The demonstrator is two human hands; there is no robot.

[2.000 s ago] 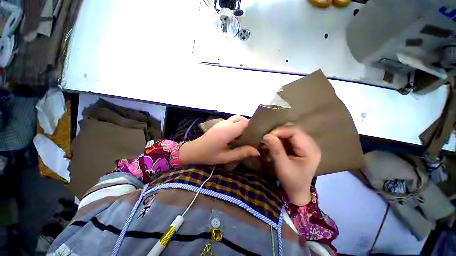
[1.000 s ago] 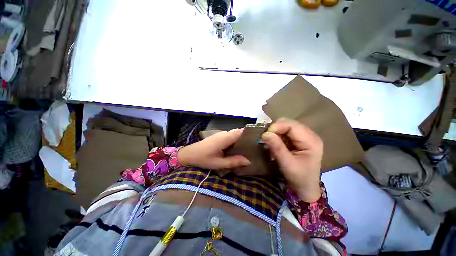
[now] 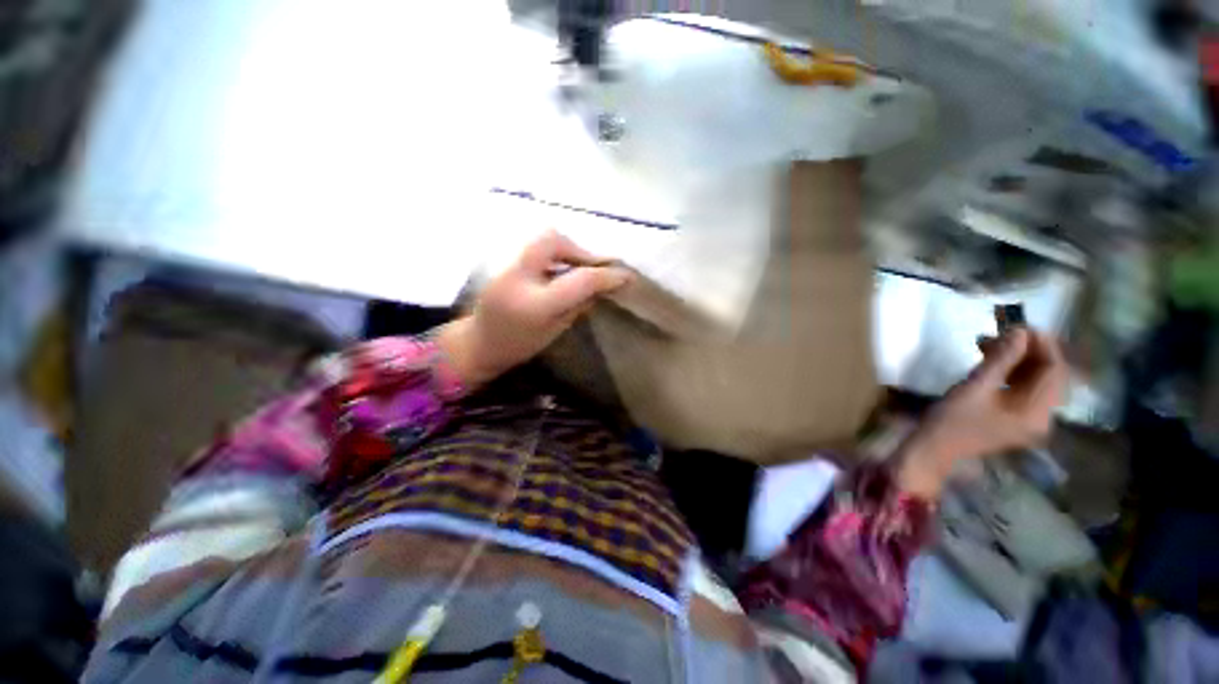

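Observation:
The khaki-brown fabric panel [image 3: 749,388] lies over the front edge of the white table and my lap, blurred, its upper part over the machine bed. My left hand [image 3: 535,301] pinches its left edge between thumb and fingers. My right hand [image 3: 996,401] is away from the panel at the right, its fingertips together around a small dark piece [image 3: 1008,318]; blur hides what it is.
The white machine table [image 3: 294,174] spans the top left, with dark needle parts [image 3: 583,40] above. Orange scissor loops [image 3: 816,64] lie behind the bed. The machine head is upper right. Brown cut pieces [image 3: 174,414] lie at left, cloth bundles [image 3: 1016,535] at lower right.
My right hand has left the panel and moved far right with a small dark piece. The panel has opened out and shifted left. The view has tilted and blurred.

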